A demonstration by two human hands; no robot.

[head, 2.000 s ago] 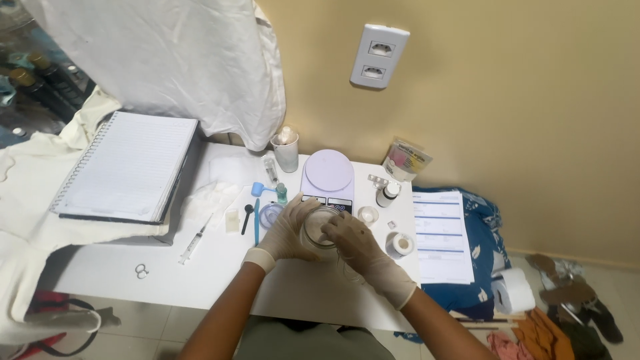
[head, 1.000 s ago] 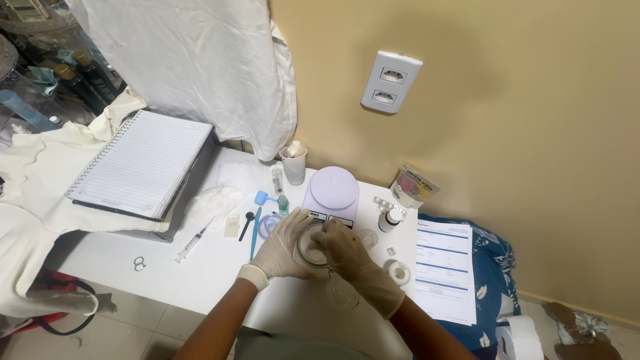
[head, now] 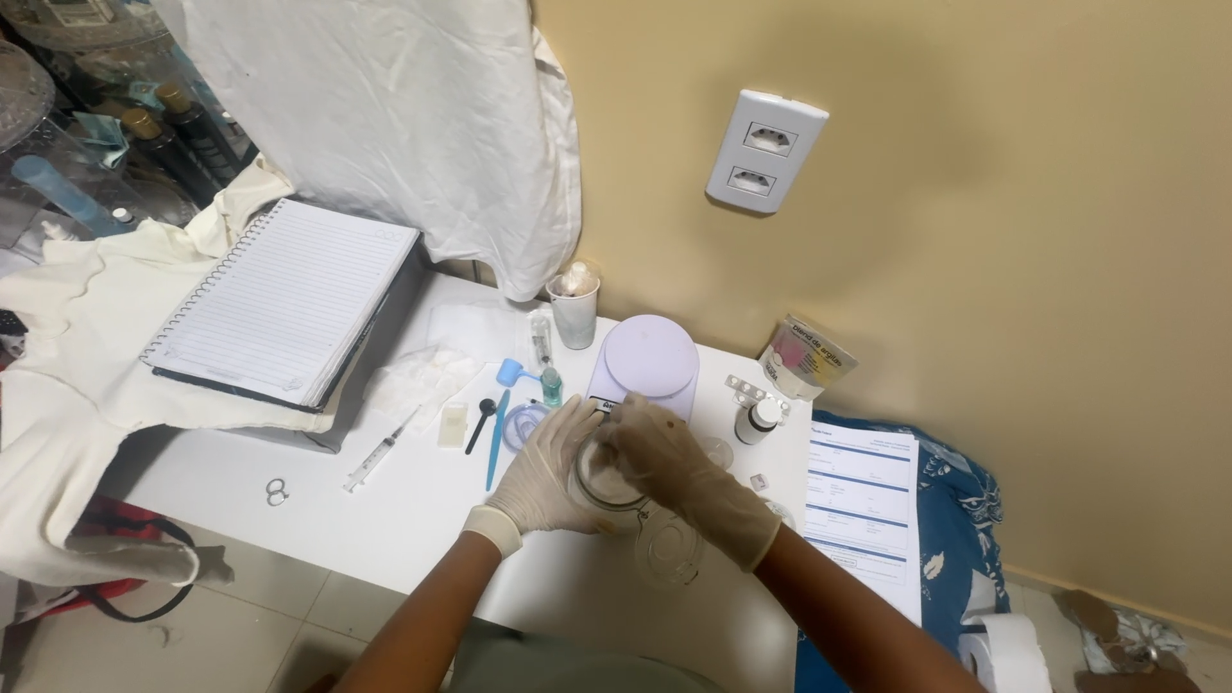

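Note:
Both of my hands wear pale latex gloves. My left hand is closed around the side of a clear glass jar with whitish contents. Over the jar's mouth is my right hand, its fingers bunched together; whether they pinch something is hidden. The jar's clear lid hangs open on a wire clasp below my right hand. Behind the hands stands a lilac kitchen scale. Left of them lie a blue spatula, a small black spoon, a blue scoop and a purple ring-shaped item. A small teal vial stands there too.
A syringe and a ring-like metal item lie left on the white table. A spiral notebook rests farther left. A paper cup stands behind. Right are a dark bottle, a blister pack, a pouch and printed sheets.
My left hand stays at the jar while my right hand keeps its place over the mouth, with its fingers shifting slightly. The view has moved a little.

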